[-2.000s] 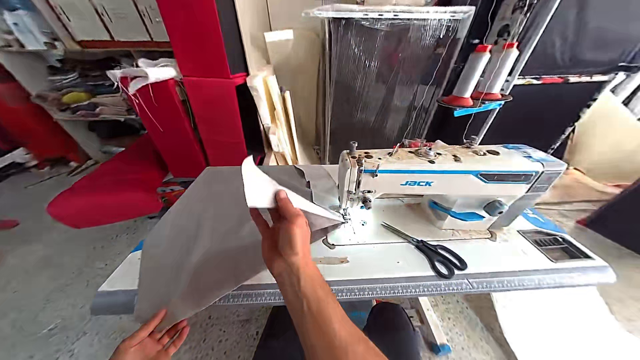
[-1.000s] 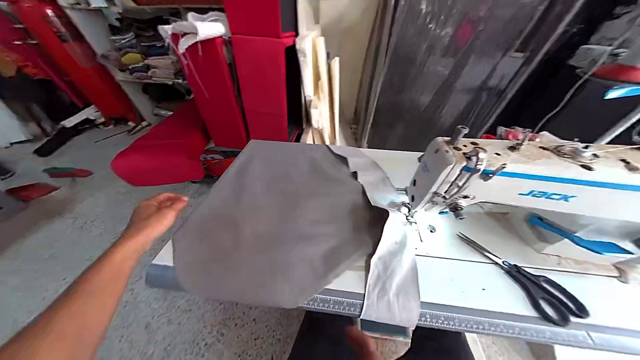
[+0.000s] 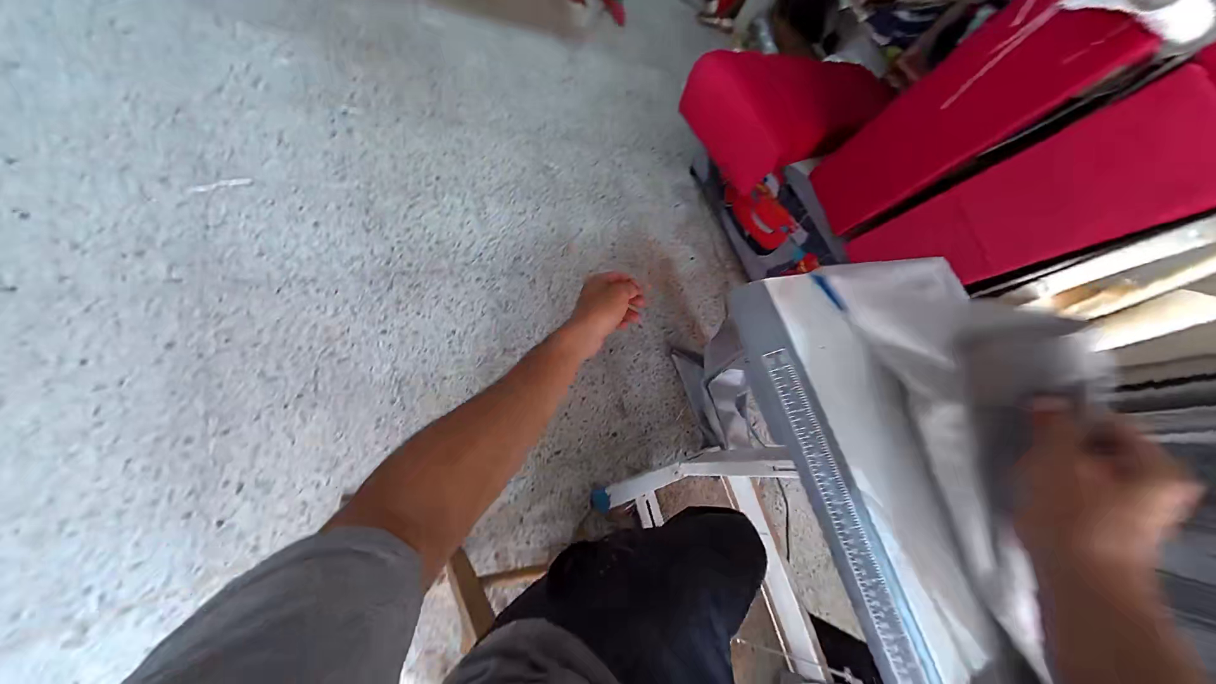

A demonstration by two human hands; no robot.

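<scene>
Over the floor, left of the sewing table [image 3: 845,380], hangs my left hand [image 3: 610,306], fingers curled and nothing visible in them. At the right side my right hand [image 3: 1102,475] is blurred by motion; it grips a bunched part of the grey fabric [image 3: 1021,351], raised above the tabletop. More of that fabric lies over the table's far end, and grey material [image 3: 727,385] hangs below the table edge. A printed ruler scale [image 3: 826,465] runs along the near edge. The sewing machine and the scissors are out of view.
Red upholstered blocks [image 3: 1045,180] stand beyond the table, with a red upholstered piece [image 3: 769,104] beside them. Orange-red items [image 3: 765,223] lie in a grey tray-like thing on the floor. The white table frame [image 3: 774,560] is close to my knee, and a wooden leg [image 3: 467,594] stands below my left arm.
The view has swung far to the left and down. The fabric lay spread over the table a second ago; now part of it is bunched and lifted in my right hand.
</scene>
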